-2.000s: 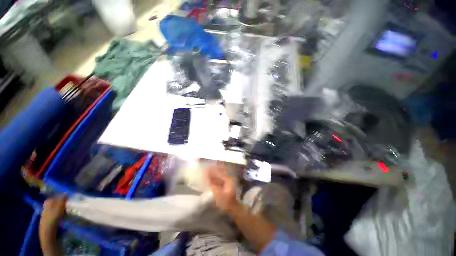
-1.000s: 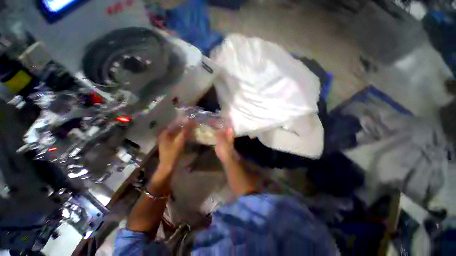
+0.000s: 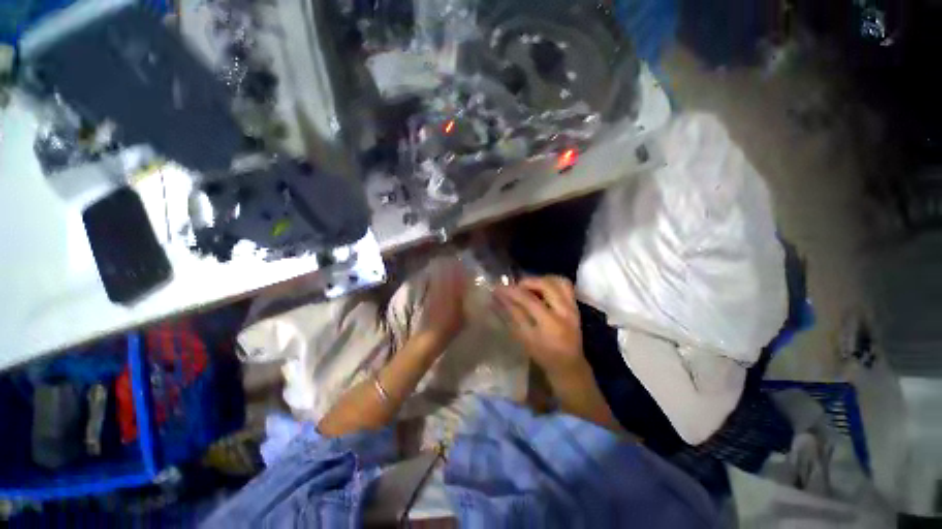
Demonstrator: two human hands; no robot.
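Observation:
My left hand [image 3: 446, 300] and my right hand [image 3: 547, 318] are close together over my lap, just off the table edge. Between their fingers is a small clear plastic bag [image 3: 481, 275], seen as shiny, transparent glints; its outline and contents are blurred. A beige garment [image 3: 331, 346] lies bunched across my lap, under and left of my left hand. The button-sewing machine [image 3: 284, 212] is at the table edge, up and left of my hands, with a shiny work plate [image 3: 354, 267] at its front.
A black mobile phone [image 3: 127, 246] lies on the white table [image 3: 41, 294]. The button feeder bowl [image 3: 537, 62] and feeding arm with red lights [image 3: 454, 155] are beyond my hands. A white garment pile [image 3: 692, 238] is at my right. Blue crates stand lower left [image 3: 148, 413] and lower right [image 3: 847, 398].
Since one second ago, the view has swung left, bringing the phone and sewing head back in. My hands remain together on the clear bag; they now sit lower, over the lap garment.

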